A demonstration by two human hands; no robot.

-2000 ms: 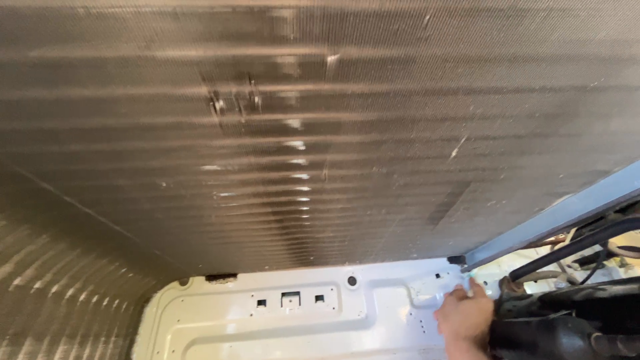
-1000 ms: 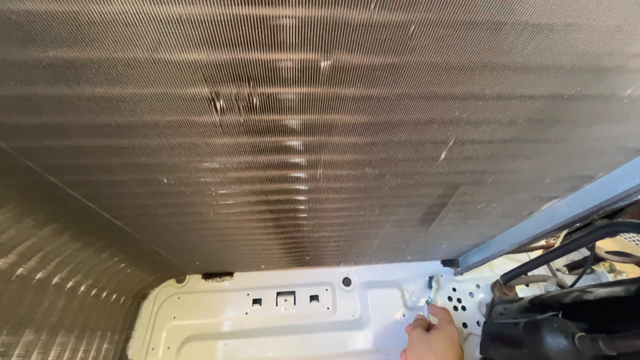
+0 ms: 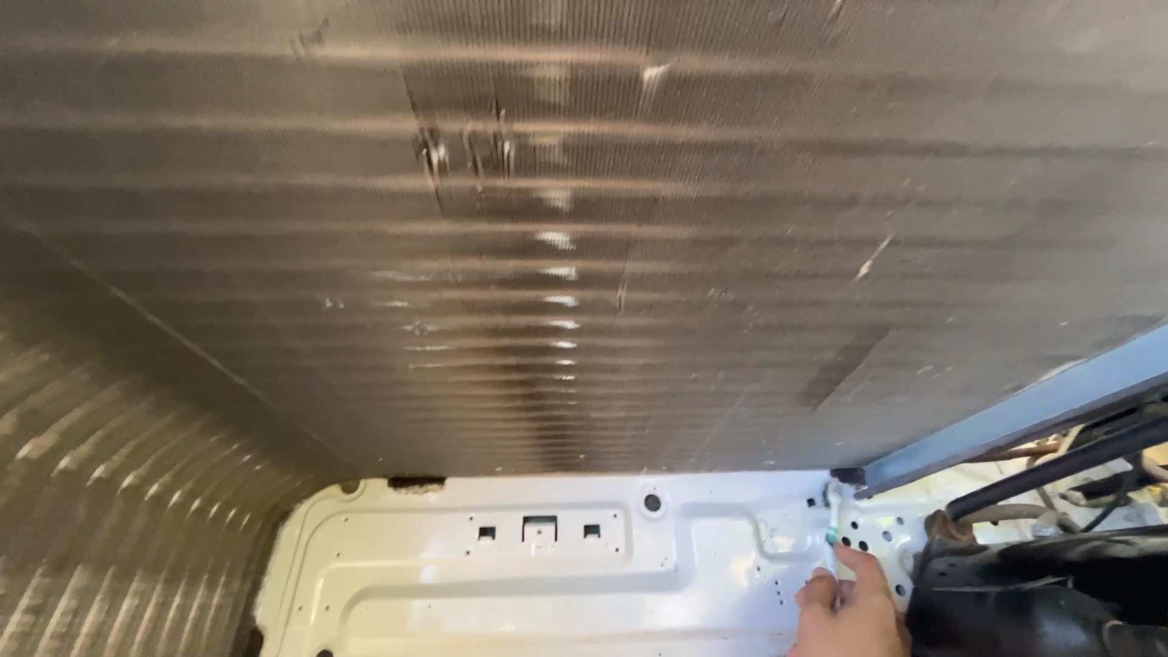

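Note:
In the head view my right hand reaches in from the bottom edge, low on the right. Its thumb and index finger pinch a slim white stick with a teal band, which looks like a toothbrush; its far end is blurred. The stick points away from me, over the right part of a white metal base pan, beside a cluster of round holes. Above the pan rises a large grey-brown finned coil, with bent fins and pale marks. My left hand is out of view.
A blue-grey metal edge slants up along the coil's right side. At the lower right are a black cylindrical part, a dark pipe and wires. The coil's curved side bounds the pan on the left.
My right hand moved left over the pan between the two earlier frames, and has since shifted a little back to the right with the stick. The holes in the pan remain beside it.

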